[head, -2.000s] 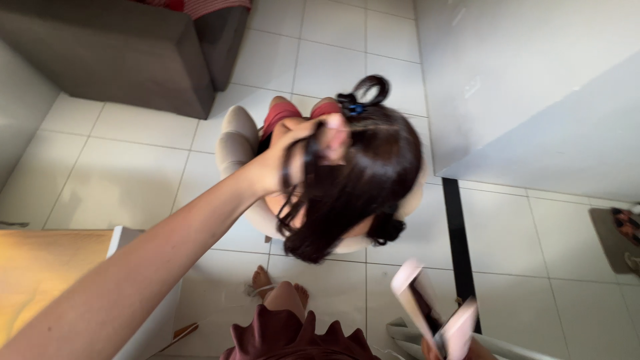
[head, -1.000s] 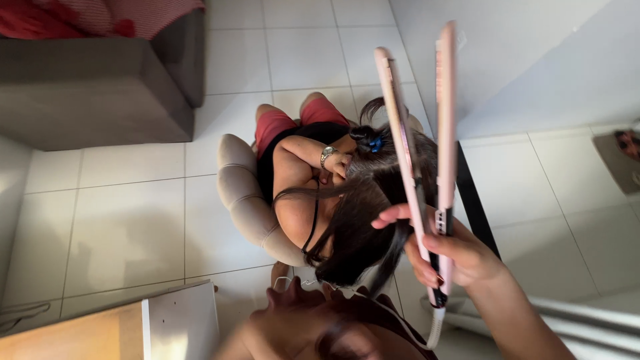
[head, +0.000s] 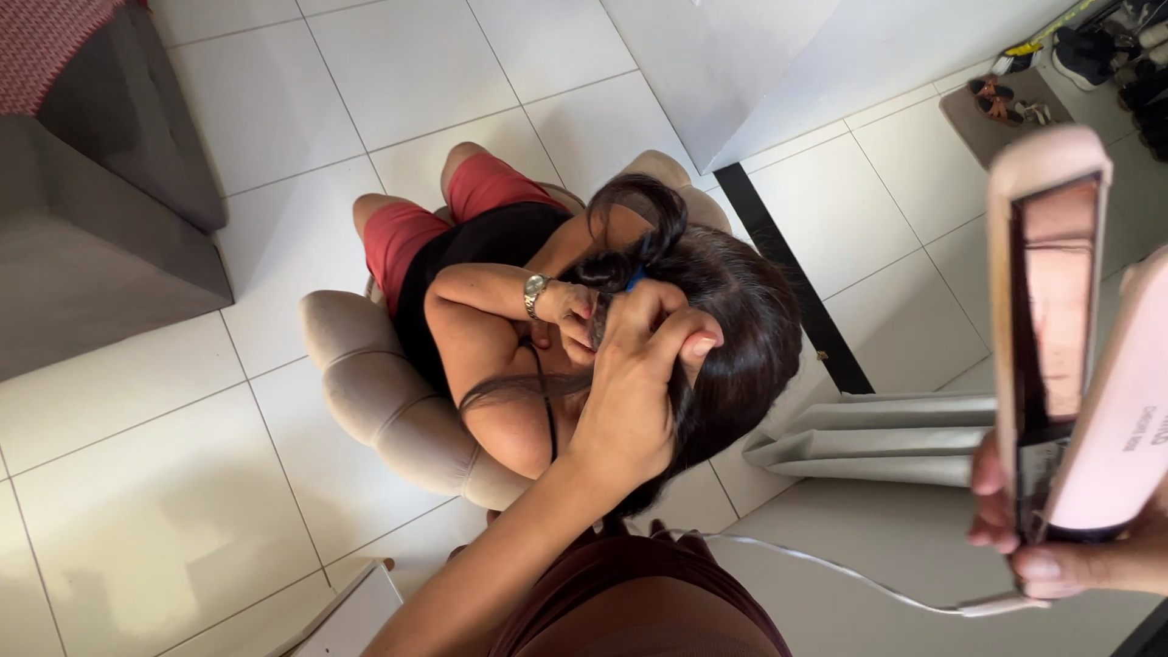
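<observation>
A person with long dark hair [head: 739,319] sits below me, one lock looped up and tied near a blue hair tie [head: 636,276]. My left hand [head: 639,374] is closed on hair at the side of the head, beside the tie. At the right edge my right hand [head: 1049,547] grips a pink hair straightener [head: 1113,429] near its cord end, plates apart and no hair between them. A cord [head: 849,570] runs from its base. The seated person's own hand [head: 570,315], with a metal wristwatch [head: 536,294], is close to my left hand.
The person sits on a beige padded chair [head: 365,365]. A grey sofa [head: 100,246] stands at left, a white wall [head: 721,73] beyond. Folded pale fabric [head: 885,438] lies between chair and straightener. A mat with sandals [head: 1004,109] and other shoes are at upper right.
My left hand has come up from the lower edge onto the hair. My right hand with the straightener has moved away from the head to the right.
</observation>
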